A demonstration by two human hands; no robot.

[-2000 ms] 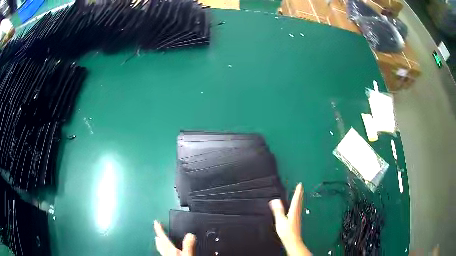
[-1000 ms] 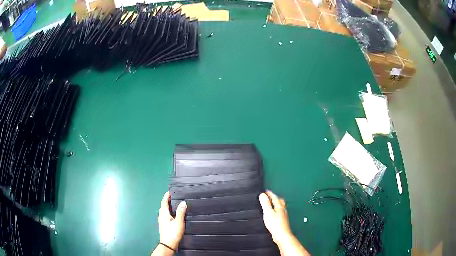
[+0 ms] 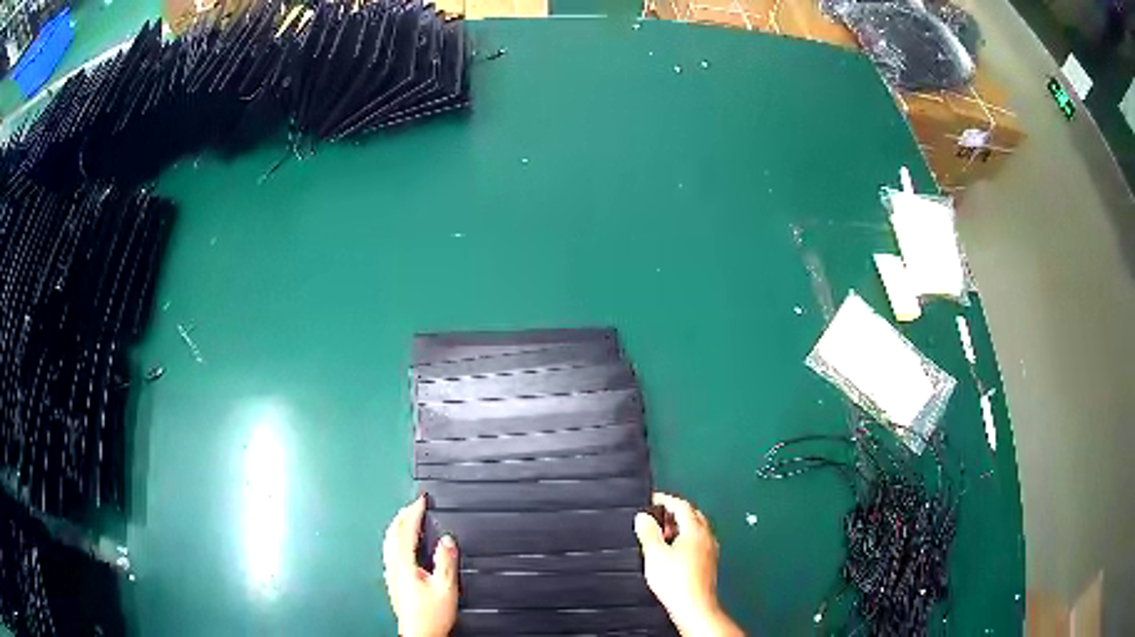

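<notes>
A fanned stack of black panels (image 3: 529, 423) lies on the green table in front of me, its near end cut off by the bottom edge. My left hand (image 3: 423, 575) grips the stack's left edge, thumb on top. My right hand (image 3: 678, 560) grips its right edge, thumb on top. The fingertips under or beside the panels are partly hidden. A tangled pile of thin black cables (image 3: 899, 548) lies to the right of my right hand.
Cabled panels (image 3: 69, 336) lean in overlapping rows at the left, with more (image 3: 336, 75) at the far left. White-filled clear bags (image 3: 881, 368) and a pale packet (image 3: 896, 286) lie at right. Cartons (image 3: 965, 131) stand beyond the table's far right edge.
Two seconds ago both hands were open beside the nearest panel; now they hold the stack's sides. The fan of panels has become straighter and more evenly stepped.
</notes>
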